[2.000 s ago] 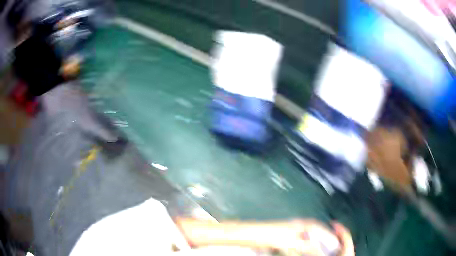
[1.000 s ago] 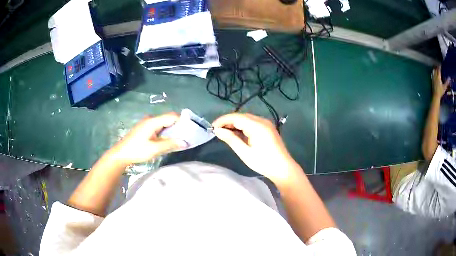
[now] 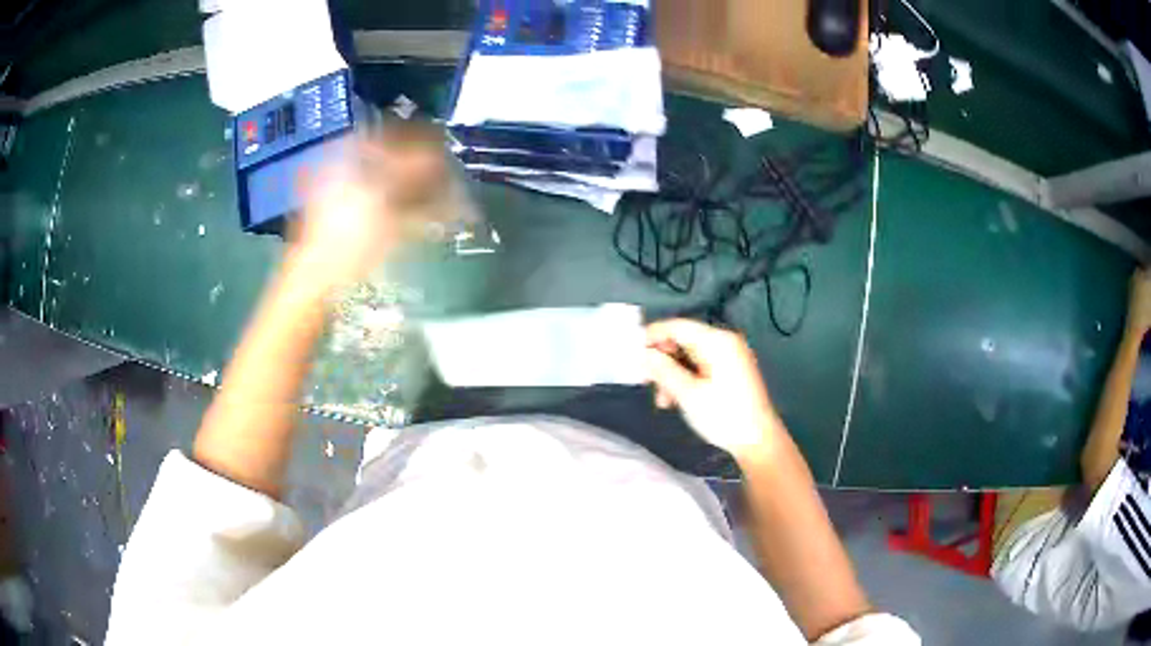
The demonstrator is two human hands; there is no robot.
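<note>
A pale, whitish inner bag or sleeve (image 3: 537, 346) stretches flat above the bench near my body. My right hand (image 3: 707, 379) grips its right end between the fingertips. My left hand (image 3: 366, 189) is blurred, off the bag, at the front of the blue retail box (image 3: 271, 164) on the left; whether it holds anything cannot be told. That box has its white flap (image 3: 271, 51) folded back. Its lower right part is hidden by my left hand.
A stack of blue boxes (image 3: 555, 107) with white flaps stands at the back centre. Black tangled cables (image 3: 707, 227) lie right of it. Behind are a brown board (image 3: 757, 57), a black mouse (image 3: 834, 23) and paper scraps (image 3: 747, 121). Another person's arm (image 3: 1117, 379) is at the right edge.
My left hand has let go of the pale bag and moved up and left to the left box. My right hand still holds the bag, now spread out sideways. The view has shifted left.
</note>
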